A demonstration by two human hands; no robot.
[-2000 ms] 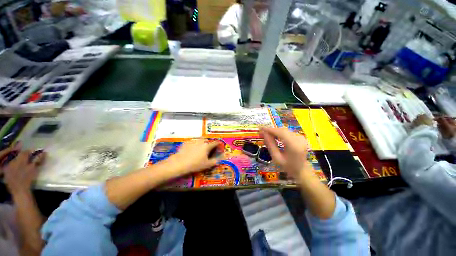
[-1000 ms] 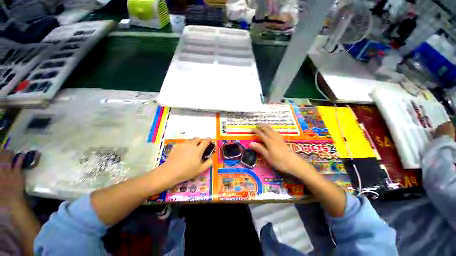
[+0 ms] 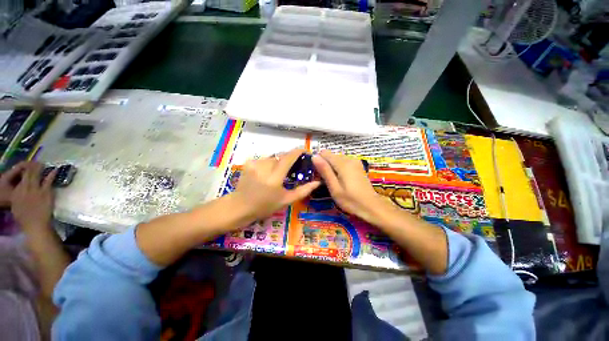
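My left hand point(image 3: 267, 185) is shut on a smartwatch unit point(image 3: 300, 170), with a dark, glossy side and small bright spots facing up, above the printed mat point(image 3: 320, 240). My right hand point(image 3: 344, 180) is against the unit's right side, its fingertips at the top right edge. Whether it grips the unit or something small cannot be told. Something dark shows under and behind my right hand, mostly hidden.
A white blister tray point(image 3: 307, 80) stands behind the mat. A filled tray point(image 3: 87, 63) with a red tag is at the far left. A co-worker's hands point(image 3: 30, 193) hold a dark unit at left. A grey post point(image 3: 434, 60) rises behind. A white cable point(image 3: 504, 206) lies at right.
My hands have come together around the unit, which was in my left hand alone. My right hand now covers the place of the two watches seen lying on the mat. The view has shifted.
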